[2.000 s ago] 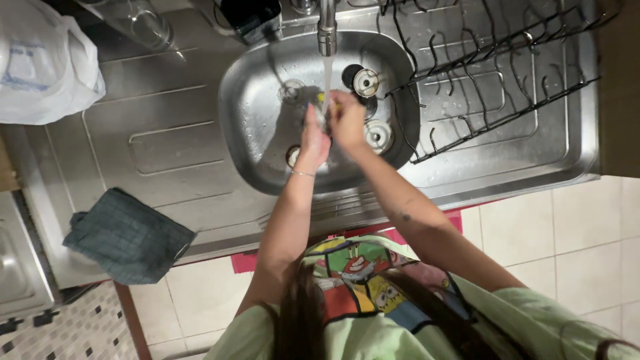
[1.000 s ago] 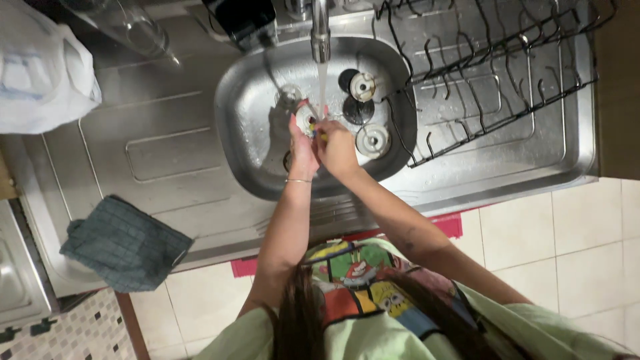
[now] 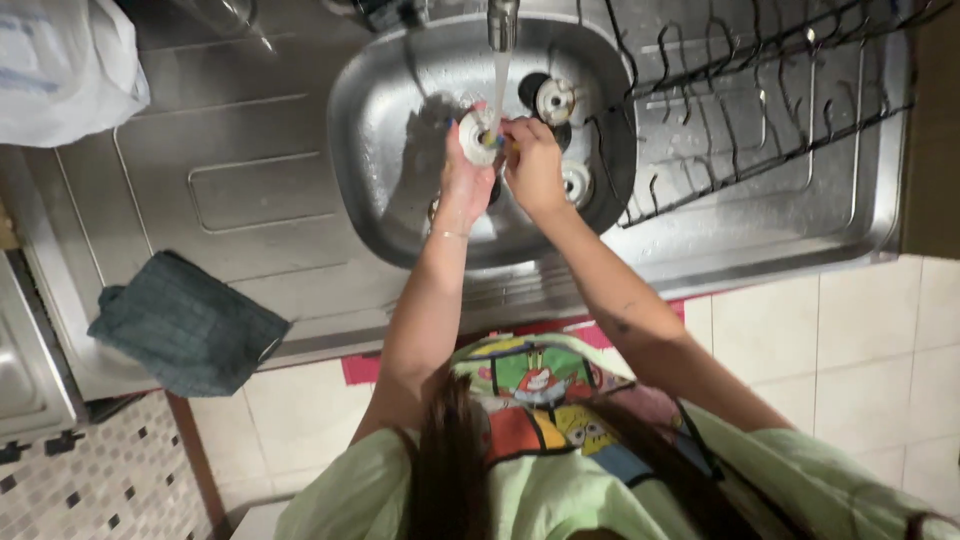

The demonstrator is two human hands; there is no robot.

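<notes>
Under the running faucet [image 3: 502, 26], my left hand [image 3: 466, 176] holds a round pale metal stove burner part [image 3: 475, 136], its ringed face turned up. My right hand [image 3: 534, 161] grips a small brush-like tool with yellow and blue parts [image 3: 493, 140] against the middle of that piece; most of the tool is hidden by the fingers. In the steel sink basin [image 3: 375, 202], a similar burner part [image 3: 556, 100] lies beside a dark disc [image 3: 531, 88]. Another burner part [image 3: 576, 183] sits behind my right wrist, and a dark round piece shows partly beside the right hand.
A black wire dish rack [image 3: 739, 176] stands on the right drainboard and reaches over the basin's edge. A dark green cloth [image 3: 191, 326] hangs over the front left edge. A white plastic bag [image 3: 67, 71] and a clear glass item [image 3: 225, 15] are at the back left.
The piece in my left hand now shows its pale ringed face more fully under the water. Both hands remain together in the basin.
</notes>
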